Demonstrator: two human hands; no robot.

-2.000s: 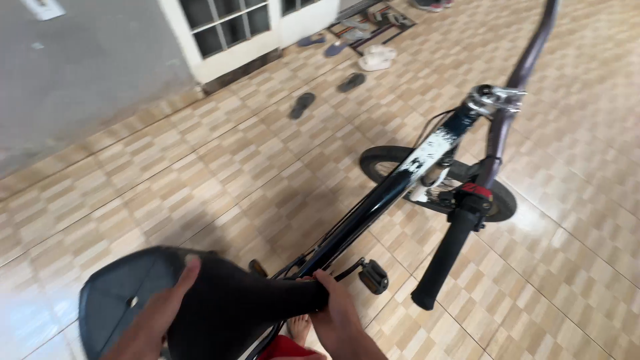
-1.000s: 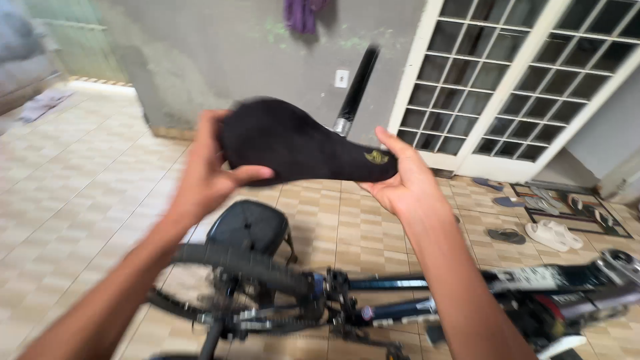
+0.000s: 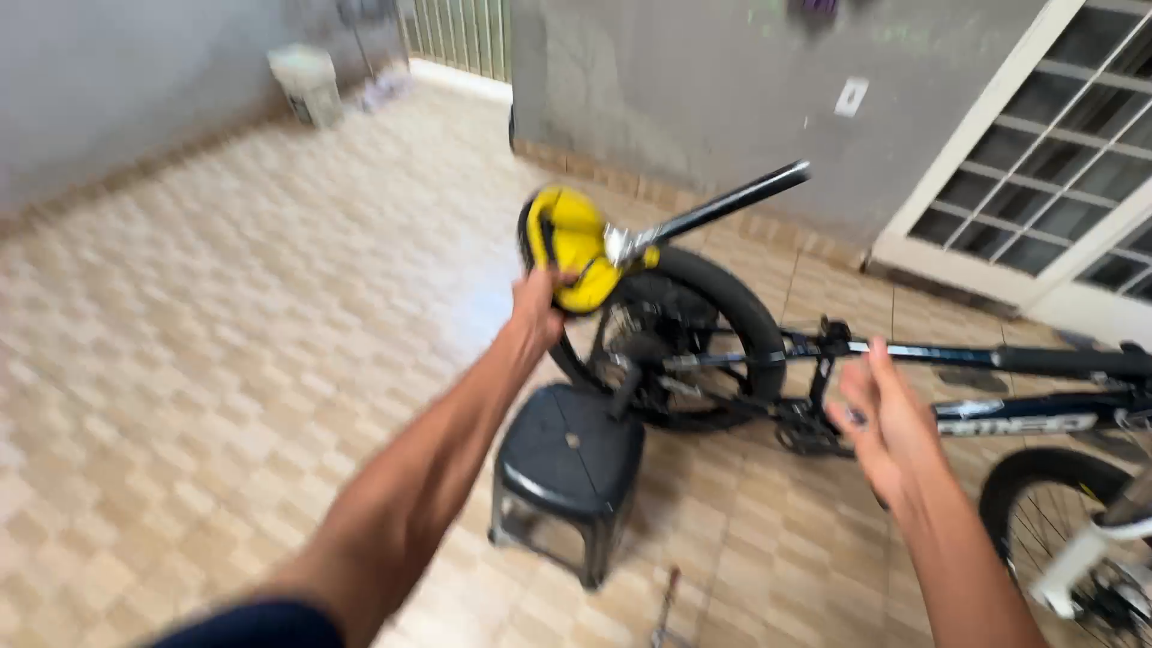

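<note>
My left hand (image 3: 538, 306) grips the rear edge of a bicycle saddle (image 3: 576, 238), whose yellow underside faces me. A black seatpost (image 3: 729, 202) is clamped to the saddle and points up to the right. Behind and below the saddle is the rear wheel (image 3: 765, 328) of a bicycle. My right hand (image 3: 877, 423) is raised in front of the bicycle frame (image 3: 1017, 423), fingers apart; a small shiny thing shows at its fingers, but whether it is held cannot be told. A black plastic stool (image 3: 571, 450) stands below the saddle, beside the rear wheel.
A blurred tool (image 3: 666, 612) lies on the tiled floor near the stool. A spoked front wheel (image 3: 1044, 504) is at the right. A white bucket (image 3: 306, 83) stands by the far left wall, and a glazed white door (image 3: 990, 207) is at the right.
The saddle with its seatpost has turned from its black top to its yellow underside. My right hand has let go of it and moved apart. The view has swung left.
</note>
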